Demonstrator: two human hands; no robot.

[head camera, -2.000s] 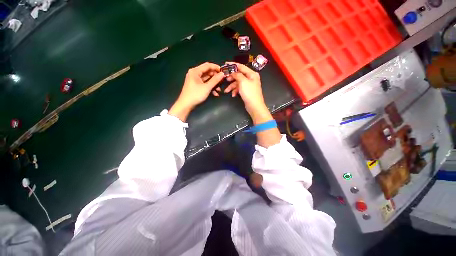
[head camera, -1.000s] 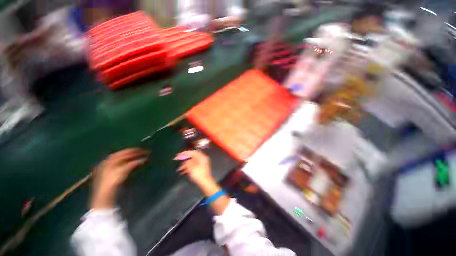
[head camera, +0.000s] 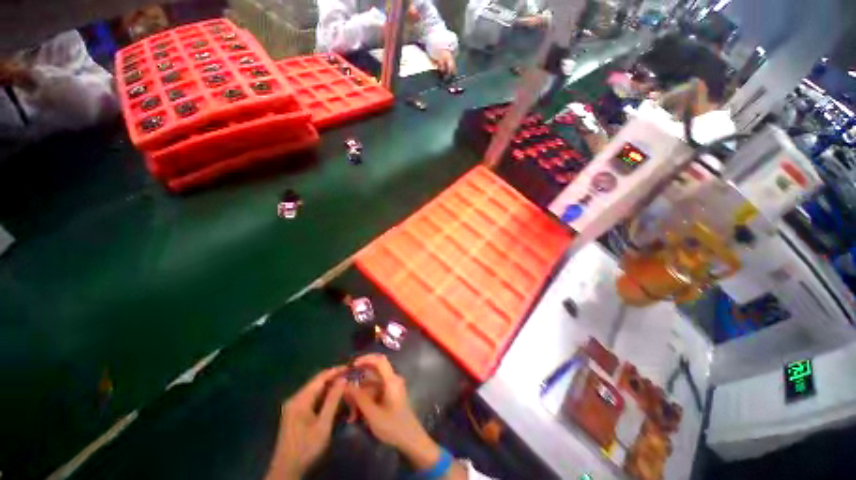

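My left hand and my right hand meet at the bottom centre, over the dark-green bench. Their fingertips hold a small dark unit between them; its details are mostly hidden by the fingers. A blue band is on my right wrist. Two small square units with red and white parts lie just beyond my hands, one farther left and one nearer. An orange-red blister tray with empty pockets lies to their right.
Filled red trays are stacked at the far left. Loose units lie on the green belt. The white press base with copper-brown blocks and a gold-brass head stands at right. People in white smocks sit beyond.
The view has swung up, showing more of the line. My hands were around a unit, were apart one second ago with something pinkish at my right fingers, and are together again now.
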